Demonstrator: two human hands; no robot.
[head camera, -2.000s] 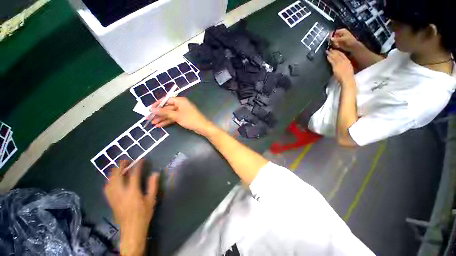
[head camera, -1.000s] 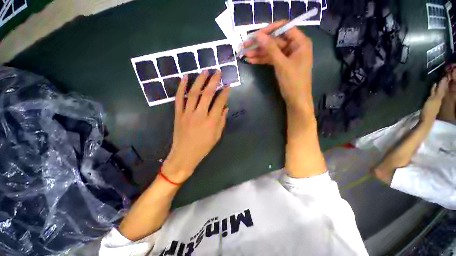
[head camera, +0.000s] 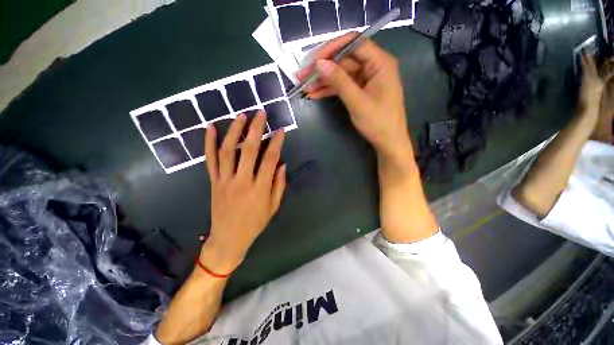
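Observation:
A white-bordered sticker sheet (head camera: 212, 104) with two rows of black pads lies tilted on the dark green bench. My left hand (head camera: 242, 178) lies flat over its lower edge with fingers apart, holding nothing. My right hand (head camera: 363, 84) holds silver tweezers (head camera: 367, 35) pen-like; their tips are at the sheet's right edge, by the upper right pad. Whether the tips grip a pad cannot be told. A small dark part (head camera: 305, 168) lies on the bench below the sheet.
Spare sticker sheets (head camera: 323, 37) lie beyond my right hand, with a white paper corner (head camera: 268, 46) beside them. A heap of black parts (head camera: 471, 74) is at the right. A clear plastic bag (head camera: 54, 236) with dark parts is at the left. Another person's arm (head camera: 562, 155) is at the far right.
My left hand has come down onto the sheet. My right hand has brought the tweezer tips to the sheet's right edge. The camera view has also turned and shifted.

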